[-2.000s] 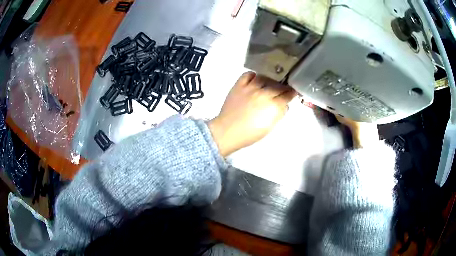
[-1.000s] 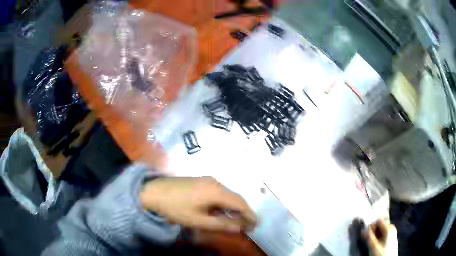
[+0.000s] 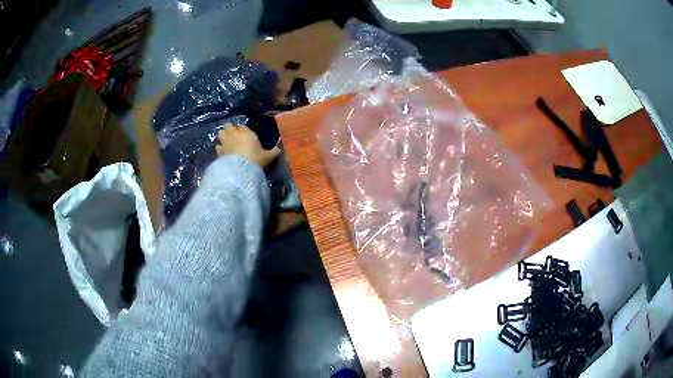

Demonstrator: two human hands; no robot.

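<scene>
My left hand (image 3: 245, 143) reaches down beside the table's left edge to a shiny dark plastic bag (image 3: 214, 96). Its fingers lie at a black item at the bag's side; whether they grip it cannot be told. My right hand is out of the picture. A pile of black slide adjusters (image 3: 557, 314) lies on the white machine bed (image 3: 435, 336) at the lower right, with one loose adjuster (image 3: 463, 355) left of the pile. A clear plastic bag (image 3: 480, 199) lies on the orange-brown table (image 3: 306, 159) with a few dark pieces in or under it.
An open white bin bag (image 3: 96, 236) stands low left, near a brown box (image 3: 63, 140) and a red bundle (image 3: 88, 66). Black straps (image 3: 601, 148) and a pale card (image 3: 601, 90) lie at the table's far right. A white surface (image 3: 472, 16) stands at the back.
The view has swung left, away from the sewing machine. My left hand has moved from over the machine bed to the dark bag beside the table. My right hand has left the picture.
</scene>
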